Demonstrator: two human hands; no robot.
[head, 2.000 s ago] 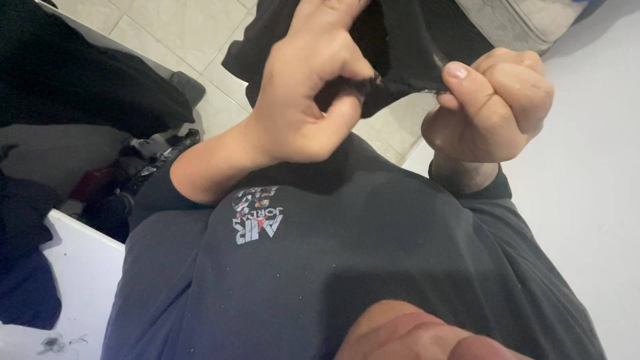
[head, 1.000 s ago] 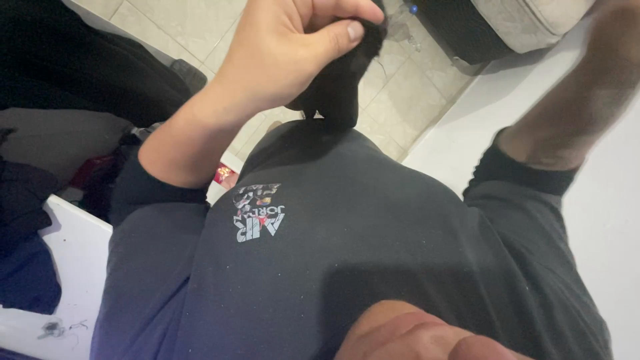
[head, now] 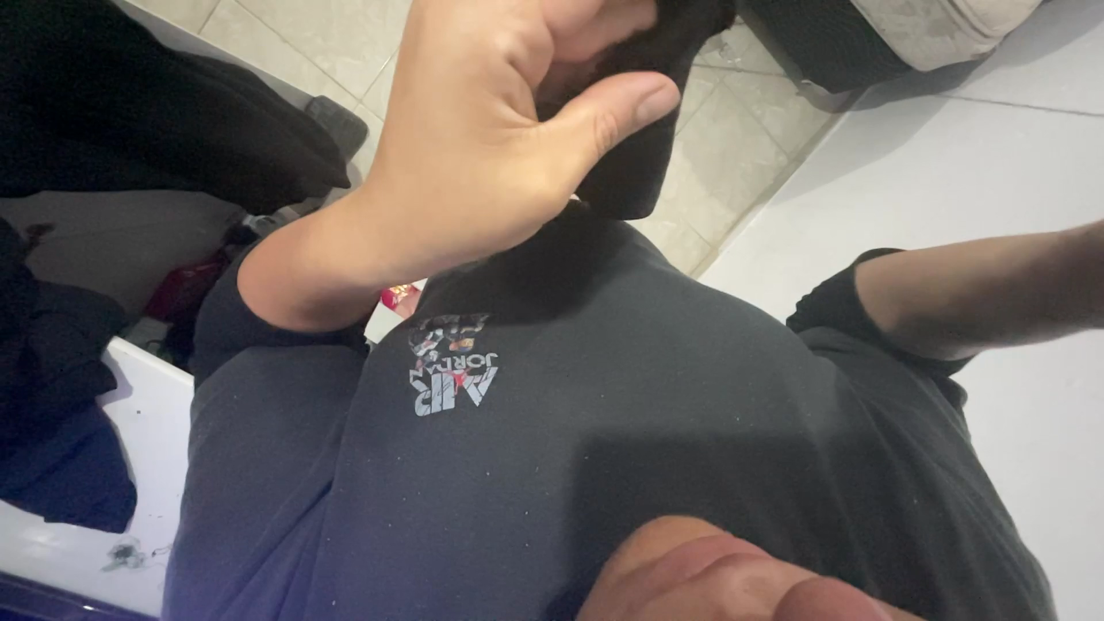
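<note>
My left hand (head: 483,147) is at the upper middle, its thumb lying across a piece of black cloth (head: 634,172). Its other fingers curl around the upper part of the cloth, partly cut off by the top edge. The cloth hangs down just in front of my dark printed T-shirt (head: 535,397). My right forearm (head: 983,289) reaches out past the right edge, so the right hand is out of view.
Dark garments (head: 147,112) lie at the left, near a white surface (head: 159,431) with a dark smudge. Pale floor tiles (head: 302,39) show beyond. A grey and black padded item (head: 940,30) is at the top right, beside a white panel or surface (head: 931,164).
Two seconds ago both hands held the black cloth stretched apart. My right hand has let go and moved out to the right, while the left keeps hold.
</note>
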